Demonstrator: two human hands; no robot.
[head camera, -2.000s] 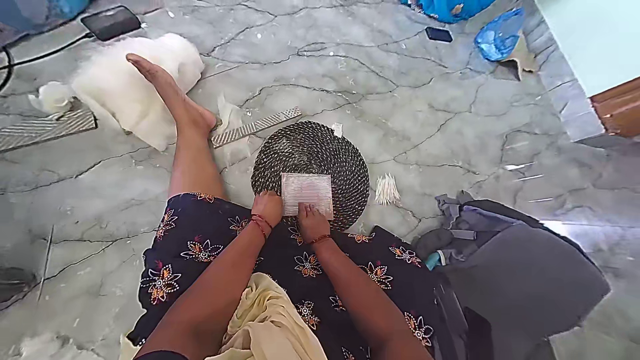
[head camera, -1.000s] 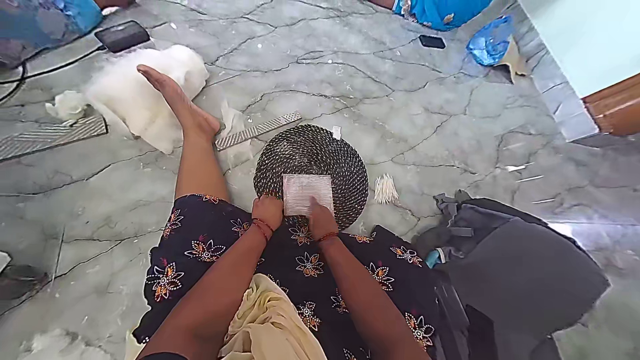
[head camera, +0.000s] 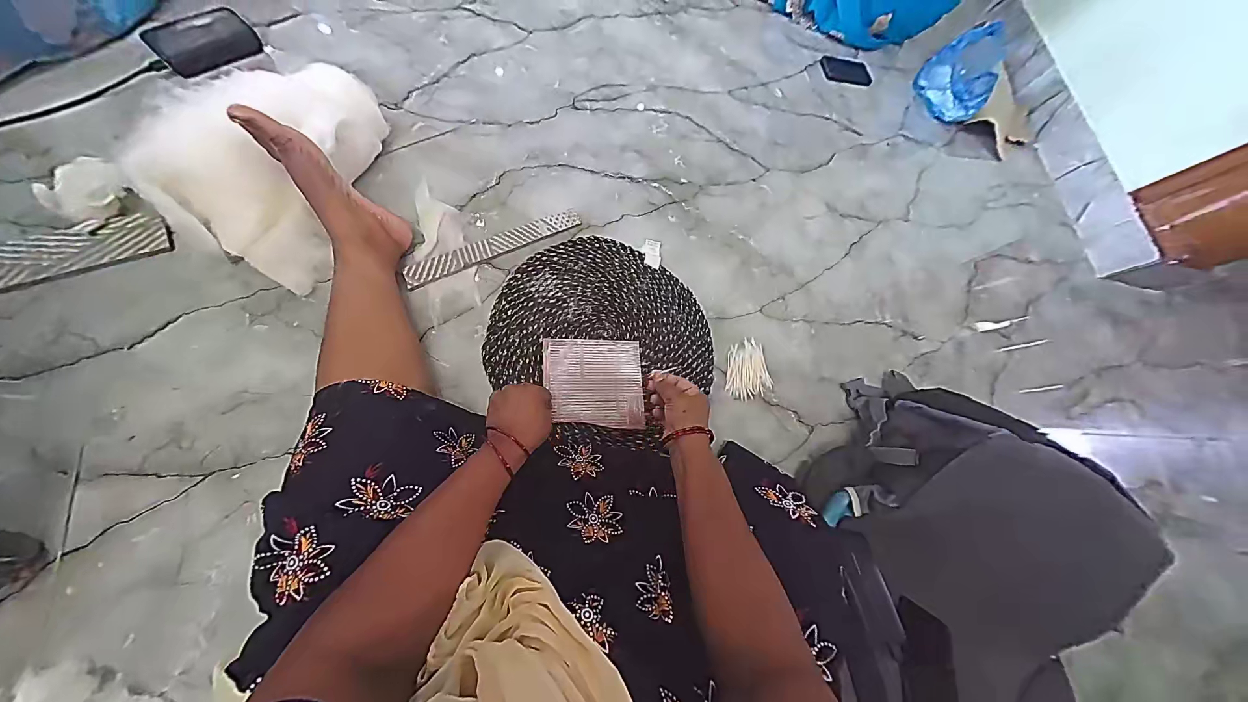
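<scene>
A small square ribbed panel, pale pinkish and shiny, lies over the near part of a round black-and-white woven mat. At the panel's left edge is my left hand, closed, its fingertips hidden; whether it grips the edge cannot be made out. My right hand pinches the panel's right edge between thumb and fingers. A bundle of thin white cotton-like wicks rests on the floor just right of the mat, and a small white tag shows at the mat's far edge.
White fluffy cotton lies behind my outstretched foot. A patterned strip is beyond the mat, with another patterned piece far left. Grey cloth or a bag sits at right. A black phone and blue plastic bag lie farther off.
My right hand has moved from the panel's lower face to its right edge. My left hand stays at the left edge.
</scene>
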